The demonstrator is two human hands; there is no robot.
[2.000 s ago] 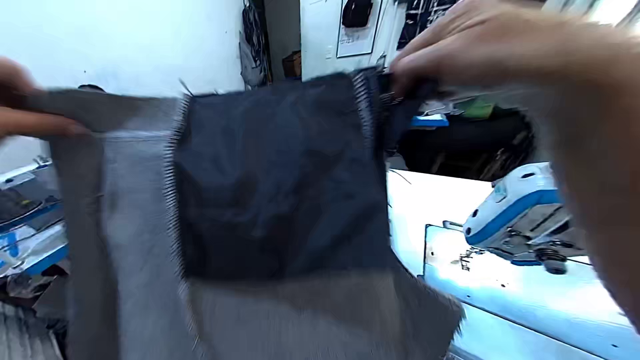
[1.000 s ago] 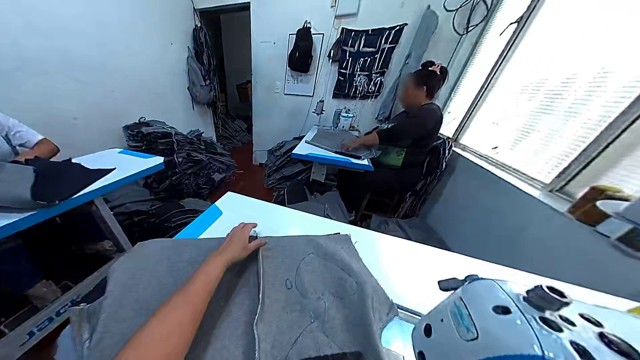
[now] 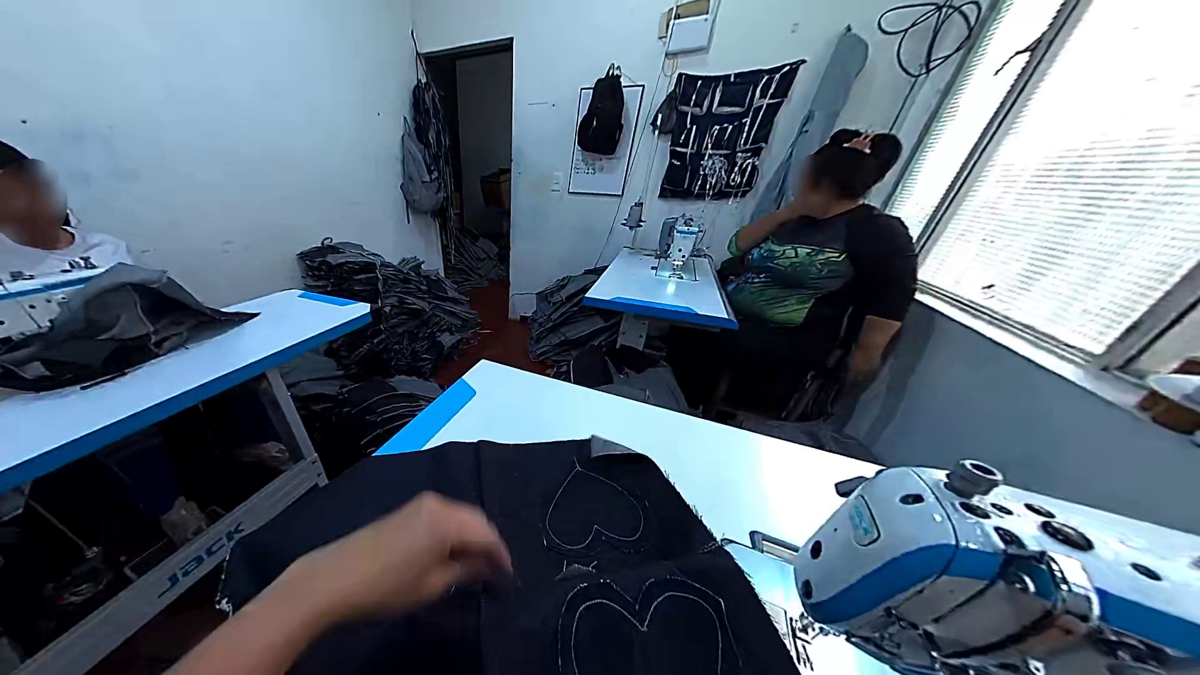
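Note:
Dark denim cloth (image 3: 525, 534) lies over the near end of the white sewing table, with light stitching in heart outlines, one above the other. My left hand (image 3: 417, 558) is over the cloth's left part, blurred, with its fingers partly curled; whether it touches or grips the fabric cannot be told. My right hand is out of view. A small grey piece (image 3: 611, 446) shows at the cloth's top edge. To the right of the cloth stands a white and blue sewing machine head (image 3: 928, 553), its needle area partly visible near the cloth's edge.
A co-worker (image 3: 816, 253) sits beyond the table by another sewing machine (image 3: 680, 246). Another person (image 3: 47, 225) is at a left table (image 3: 281, 328) with grey cloth. Piles of dark cloth (image 3: 394, 300) lie on the floor near the doorway. A window is at the right.
The cloth was held up before the camera, then lay grey side up; now a dark, stitched side shows. My left hand has left the cloth's far edge. The seated co-worker's hand has moved to the face.

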